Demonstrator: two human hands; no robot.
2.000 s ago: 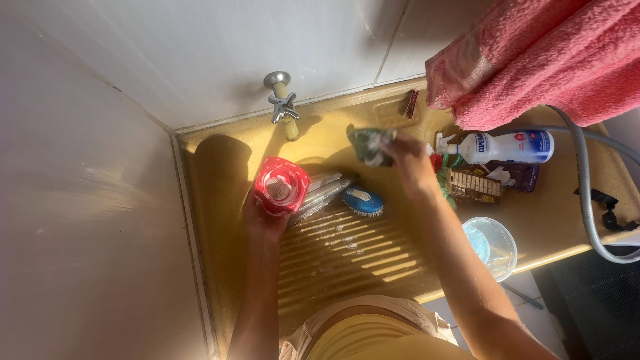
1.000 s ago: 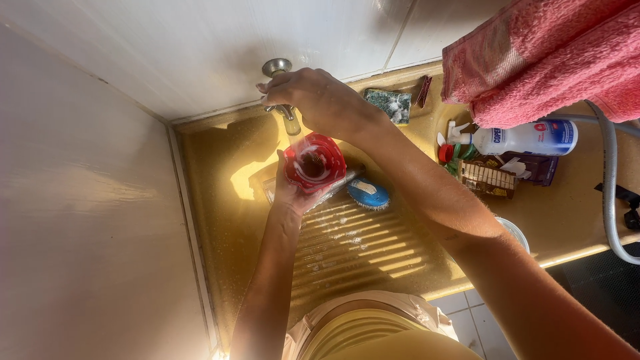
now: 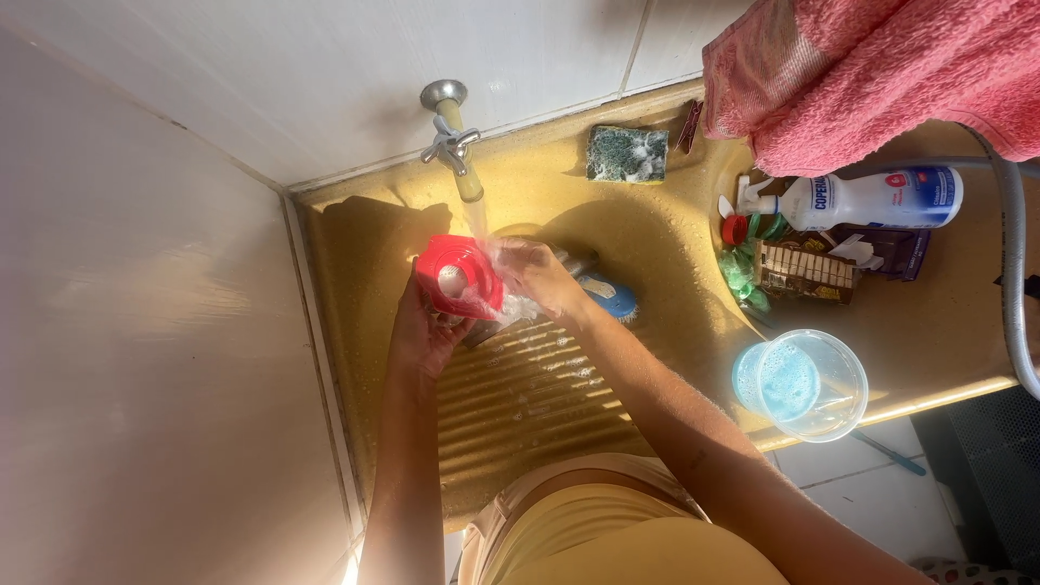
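Note:
My left hand [image 3: 431, 333] holds a red plastic container [image 3: 487, 288] with a round opening, below the wall tap [image 3: 455, 150]. Water runs from the spout onto the container's right side. In the stream, my right hand [image 3: 532, 276] is at that side with its fingers bent; whether it grips the rim cannot be told. Just beyond this hand lies a blue scrubbing brush [image 3: 609, 297], partly behind my wrist. A foamy green sponge [image 3: 626, 154] rests on the yellow sink's back ledge. Foam dots the ribbed washboard [image 3: 536, 406].
On the sink's right side are a spray bottle [image 3: 877, 199], an opened box [image 3: 804, 270], green plastic [image 3: 738, 272] and a clear tub of bluish suds [image 3: 812, 386]. A pink towel [image 3: 877, 73] and grey hose [image 3: 1014, 268] hang nearby. A clothespin [image 3: 690, 127] lies beside the sponge.
My right hand held the sponge, then was at the tap handle with the sponge on the ledge; now it is down at the red container. Water now runs visibly from the spout.

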